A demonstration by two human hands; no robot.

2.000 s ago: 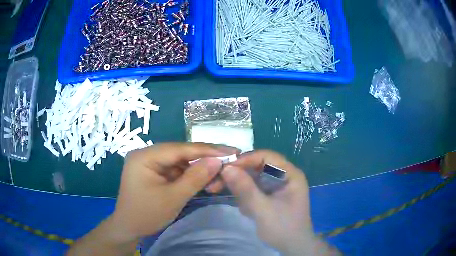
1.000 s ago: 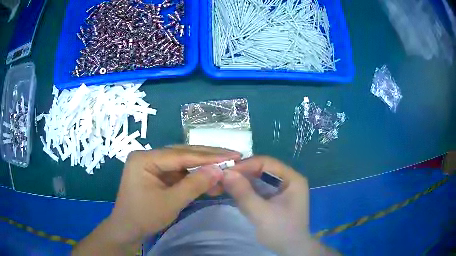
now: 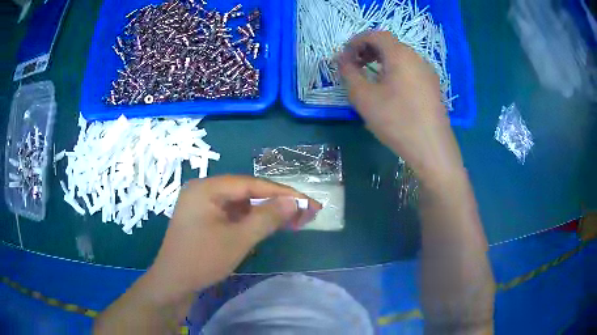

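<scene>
My left hand (image 3: 222, 222) pinches a white wick strip (image 3: 302, 203) between thumb and fingers, in front of the white pad (image 3: 327, 212). A fine wire seems to stick out by the fingertips. My right hand (image 3: 399, 98) is over the right blue tray (image 3: 314, 112), which holds a heap of thin pale rods (image 3: 319, 49). Its fingers are curled together at the rods and blurred. A dark spot and a pale bit show inside the curl, and I cannot tell what it holds.
The left blue tray (image 3: 183, 110) holds small metal sleeves (image 3: 186, 52). White strips (image 3: 137, 163) are piled below it. A clear box (image 3: 29, 150) stands far left. My right forearm partly covers the fine wire parts (image 3: 407, 186). A small clear bag (image 3: 514, 133) lies right.
My right hand has left my left hand and moved up and right to the rod tray. My left hand still holds the strip. The view has shifted slightly.
</scene>
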